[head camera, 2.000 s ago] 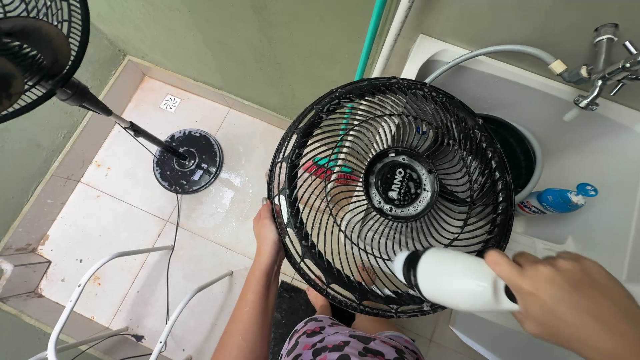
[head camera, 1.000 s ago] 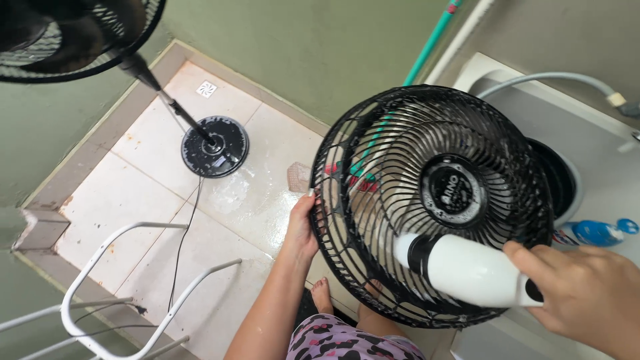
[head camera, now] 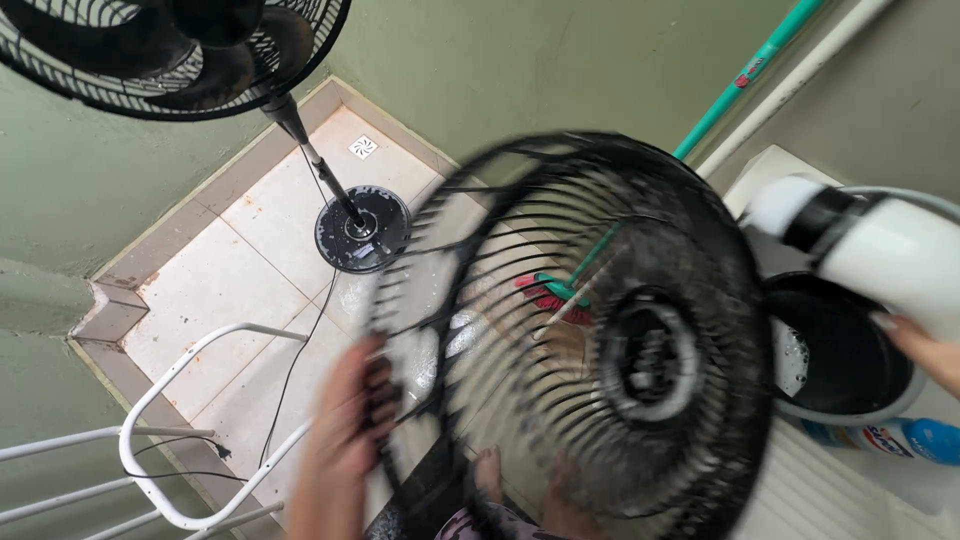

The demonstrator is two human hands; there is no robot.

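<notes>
My left hand (head camera: pixel 349 420) grips the left rim of a round black fan grille (head camera: pixel 652 352), blurred, with whitish suds on its hub and slats. The grille hangs tilted over the floor and my feet. At the right edge my right hand (head camera: pixel 922 349) is partly out of view, its fingers at the lower side of a white handheld scrubber (head camera: pixel 892 251) with a black band. The scrubber is off the grille, above a black basin (head camera: pixel 840 360) holding foamy water. A blue and white bottle (head camera: pixel 892 440) lies below the basin.
A pedestal fan (head camera: pixel 285 112) stands on a wet tiled floor (head camera: pixel 225 300) at the left. In front of it are a white metal rack frame (head camera: pixel 142 450) and a black cord with a plug (head camera: pixel 223 451). A green broom (head camera: pixel 555 289) leans by a white pipe (head camera: pixel 795 82) near the sink (head camera: pixel 772 165).
The scrubber in my right hand has left the grille's face and moved up and right, over the basin. My left hand still holds the grille's rim. The view has shifted.
</notes>
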